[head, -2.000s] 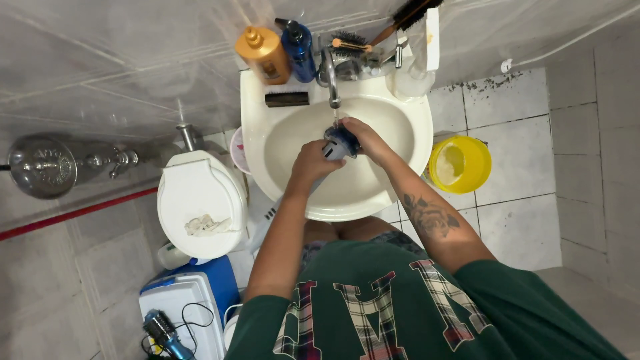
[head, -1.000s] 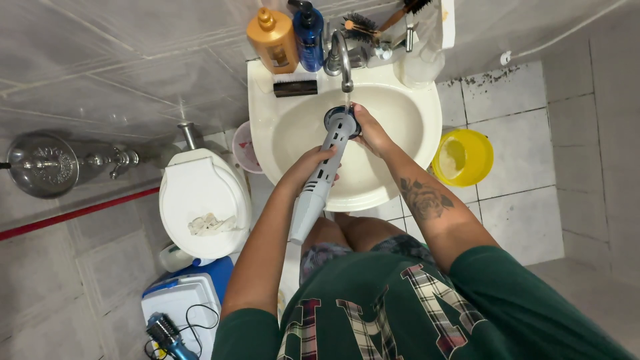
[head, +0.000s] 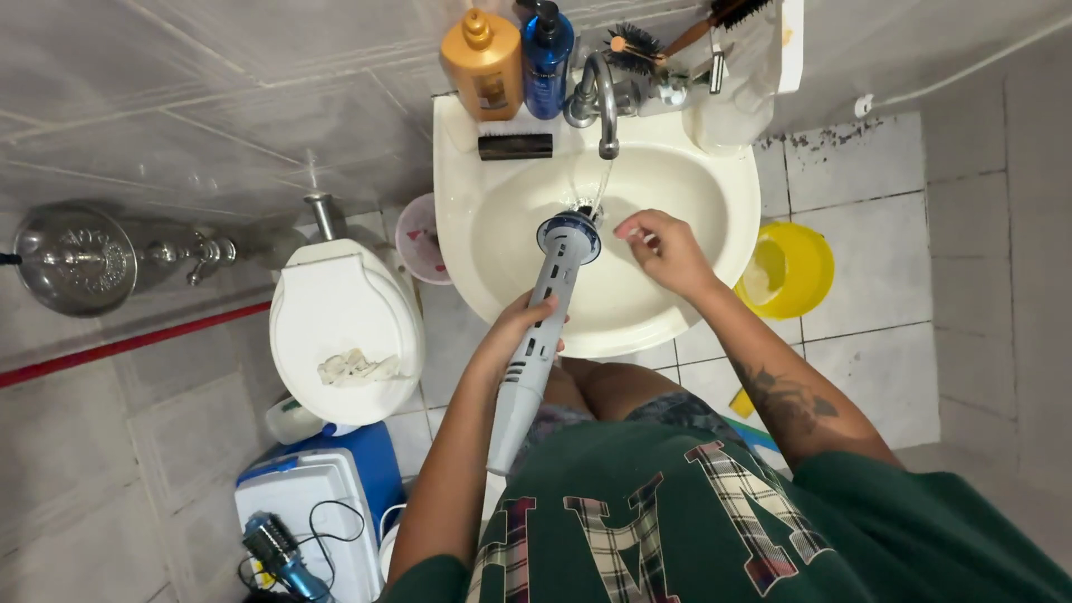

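Note:
My left hand grips the middle of a long grey slotted plastic tube. Its tapered end points down towards my shirt, and its round dark blue collar is over the washbasin, near the drain. From the chrome faucet a thin stream of water falls beside the collar. My right hand is over the right part of the basin, apart from the tube, its fingers loosely curled with no object visible in them. What lies at the far tip of the collar is hard to make out.
On the basin's back ledge stand a gold bottle, a blue pump bottle, a black brush and round hairbrushes. A toilet is at the left, a yellow bucket at the right. A corded hot-air brush rests on a cooler.
My right hand has come off the collar and moved right. The tube, held upright to the view at first, now lies slanted in my left hand with its length showing.

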